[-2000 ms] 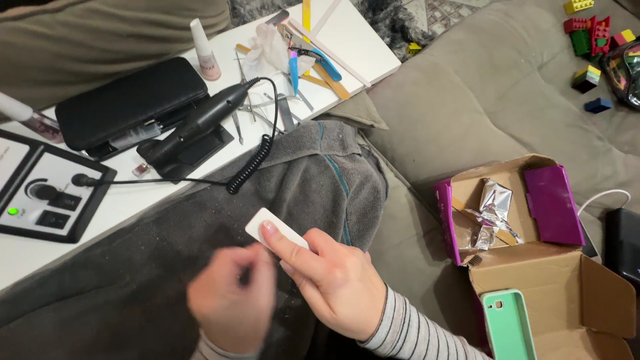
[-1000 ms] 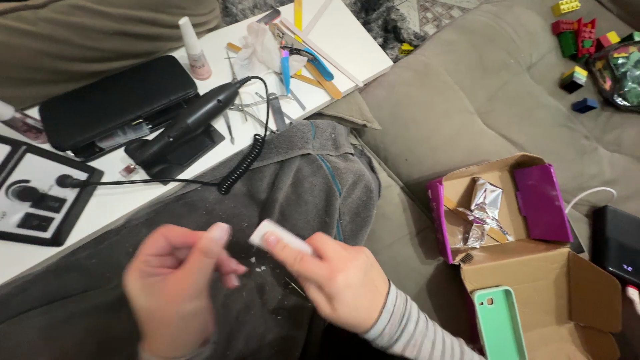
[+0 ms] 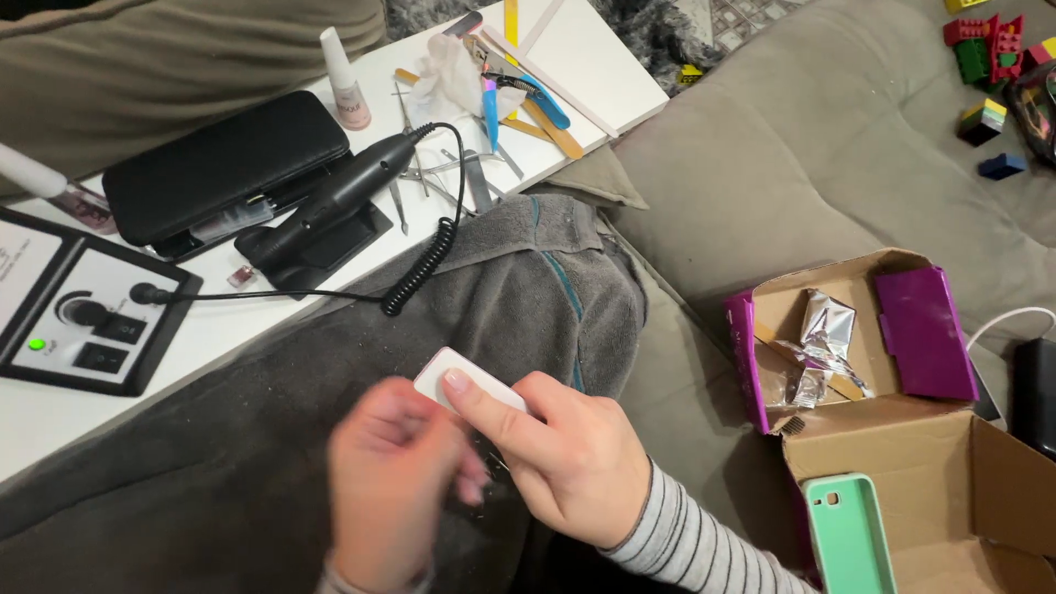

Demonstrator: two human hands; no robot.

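A pale, flat, rounded block, perhaps a nail buffer (image 3: 474,381), is gripped in my right hand (image 3: 569,458), thumb on its upper face. My left hand (image 3: 396,478) is blurred, with curled fingers at the block's left end; nothing is seen held in it. Below both hands lies a dark grey towel (image 3: 528,289) with small pale specks on it. On the white board at upper left a black electric nail drill (image 3: 338,206) rests in its cradle, its coiled cord running to a control box (image 3: 91,313) with a lit green light.
Nail files (image 3: 549,128), metal tools and a crumpled tissue (image 3: 445,78) lie on the white board (image 3: 610,82), near a polish bottle (image 3: 346,91) and a black case (image 3: 227,165). At right, an open cardboard box (image 3: 891,445) holds foil wrappers (image 3: 825,330) and a green phone case (image 3: 850,532). Toy bricks (image 3: 982,62) lie beyond.
My left hand has moved from lower left, apart from the block one second ago, back to the block's end. The block stays in my right hand.
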